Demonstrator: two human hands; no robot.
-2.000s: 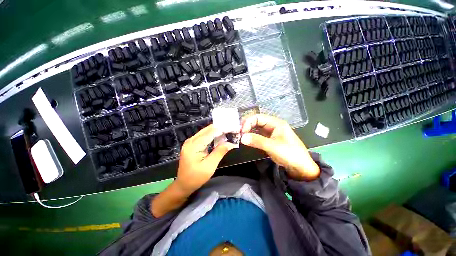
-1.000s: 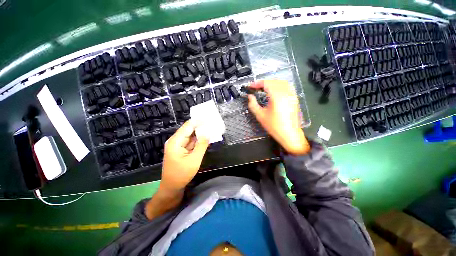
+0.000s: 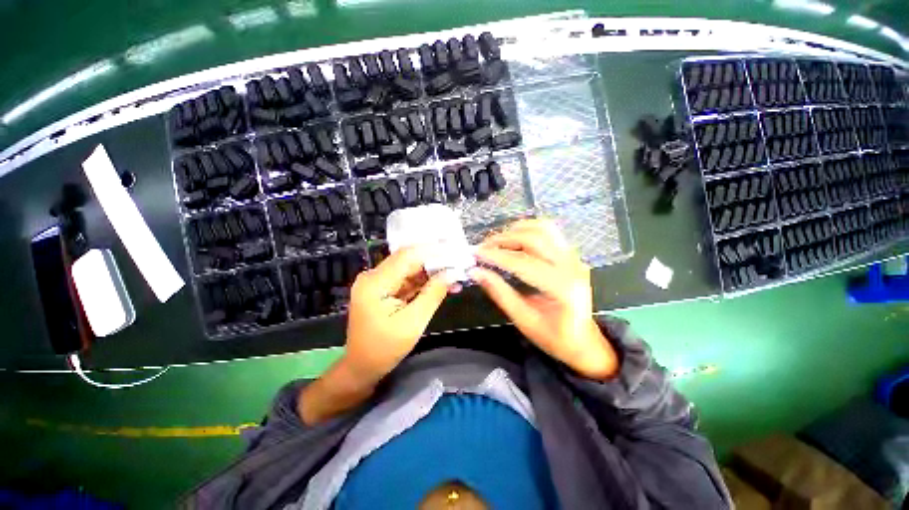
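Note:
My left hand (image 3: 390, 308) holds a white label sheet (image 3: 429, 235) about palm size, over the near edge of the clear compartment tray (image 3: 570, 112). My right hand (image 3: 543, 289) is at the sheet's lower right corner, its fingertips pinched together and touching or nearly touching it. Whether anything small is between them cannot be told. The tray's left and middle cells hold black parts (image 3: 382, 134); the right column of cells shows bare textured plastic. The hands and sheet hide some near cells.
Loose black parts (image 3: 664, 151) lie between the trays. A full tray (image 3: 733, 239) stands at right, a small white scrap (image 3: 659, 273) beside it. At left lie a long white strip (image 3: 134, 224), a phone (image 3: 57, 289) and a white device (image 3: 103, 292) with a cable.
My right hand has moved from the tray cells, where it held a black part, back to the sheet. One more part shows in that cell row. The view has shifted slightly.

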